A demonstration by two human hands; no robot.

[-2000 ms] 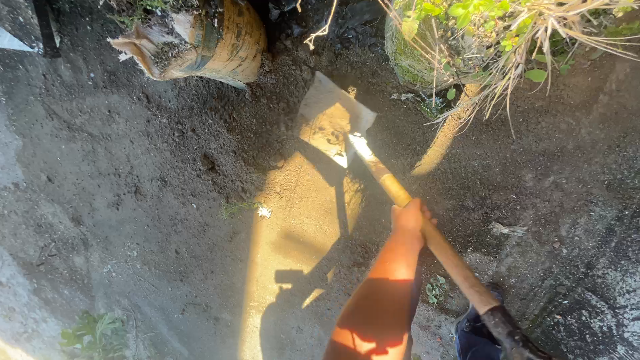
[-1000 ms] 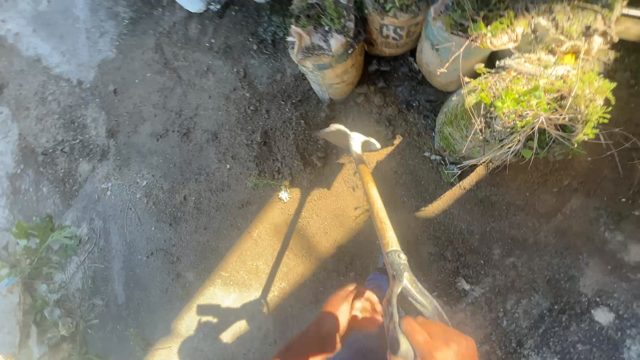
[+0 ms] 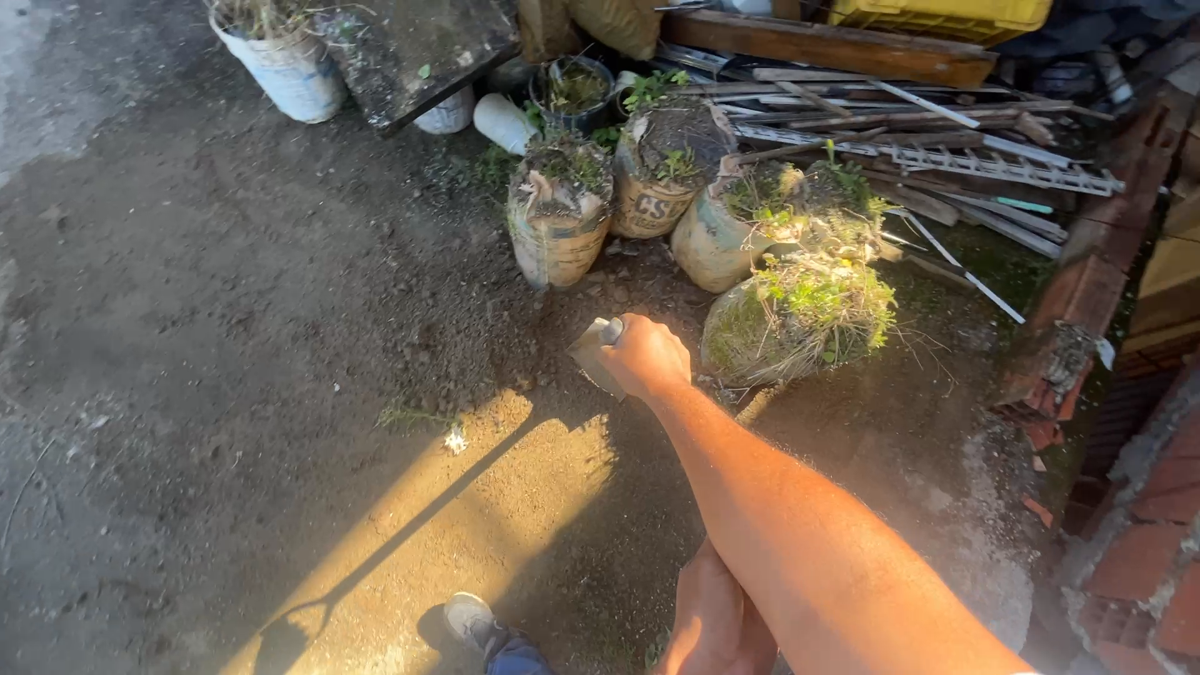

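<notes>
My right hand (image 3: pixel 647 356) is closed around the grip of a shovel, whose grey end shows at the fingers. The shovel's pale metal blade (image 3: pixel 591 361) is seen just beyond the hand, low over the dark soil. The shaft is hidden from this view, but its long shadow falls to the lower left. My left hand (image 3: pixel 717 609) is partly in view at the bottom, beneath the right forearm; its fingers are not clear. Soil-filled sacks with plants, among them a brown one (image 3: pixel 560 244) and a mossy one (image 3: pixel 759 333), stand beyond the blade.
Wood scraps and metal strips (image 3: pixel 900 141) lie piled at the top right below a yellow crate (image 3: pixel 947 19). A white sack (image 3: pixel 291 80) stands beside a dark board (image 3: pixel 422 56). Hollow bricks (image 3: pixel 1139 553) line the right edge. My shoe (image 3: pixel 469 619) is on sunlit ground.
The shovel's shaft, visible one second ago, is now out of sight. My right hand has moved up and forward in the view, while my left hand is lower, under the right forearm.
</notes>
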